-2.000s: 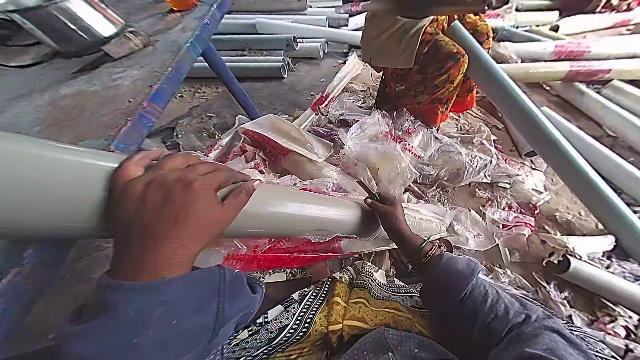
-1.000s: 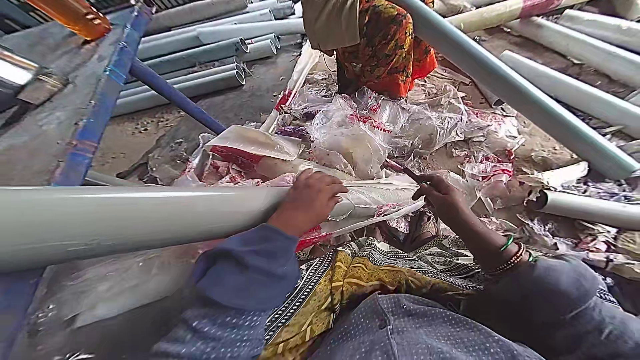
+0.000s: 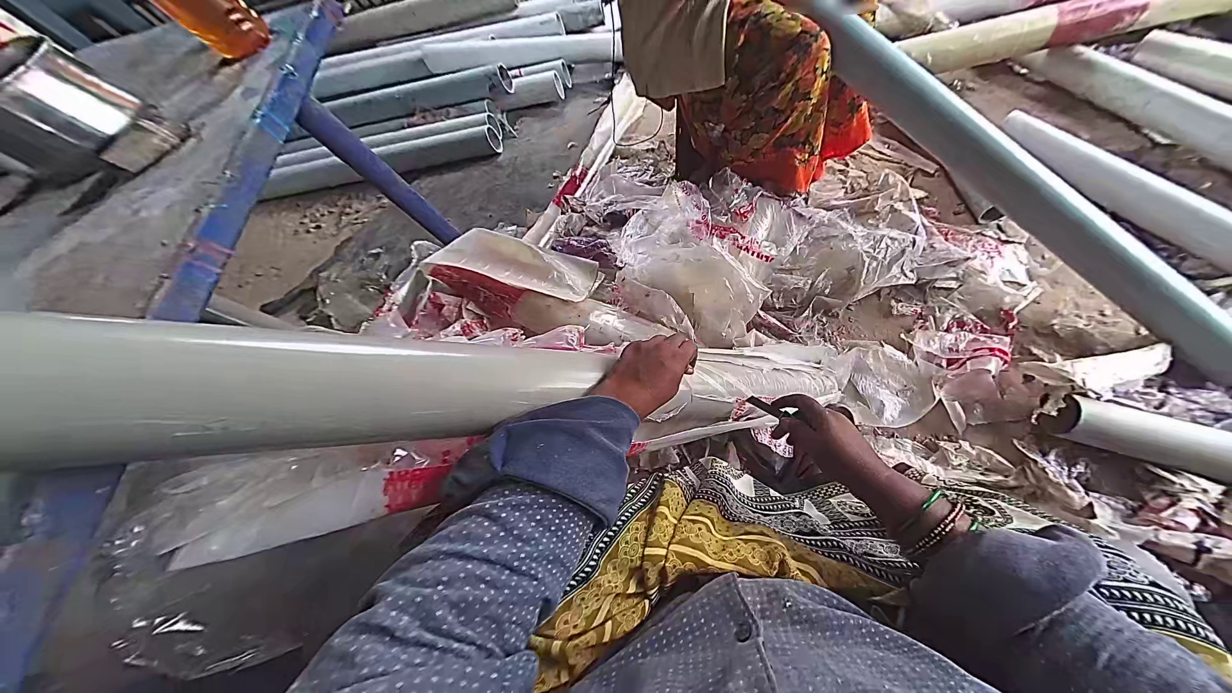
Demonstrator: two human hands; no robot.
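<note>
A long grey-white plastic pipe (image 3: 289,385) lies across my front from the left edge, with clear plastic wrapping (image 3: 770,371) around its right part. My left hand (image 3: 654,371) is closed on the wrapping at the pipe's upper side, where the bare surface meets the film. To the right, my right hand (image 3: 818,433) grips a small dark blade-like tool (image 3: 767,407), its tip pointing left beside a loose strip of film (image 3: 703,433). The handle is hidden in my fingers.
A blue metal frame (image 3: 226,183) stands at the left. Crumpled printed plastic film (image 3: 712,260) covers the ground ahead. Another person (image 3: 770,87) is beyond it. A slanting grey pipe (image 3: 1020,183) crosses the right side; more pipes (image 3: 385,159) lie at the back left.
My left hand has moved right along the pipe, from bare surface to the wrapping's edge. A strip of film now hangs loose along the pipe's near side. The view has shifted.
</note>
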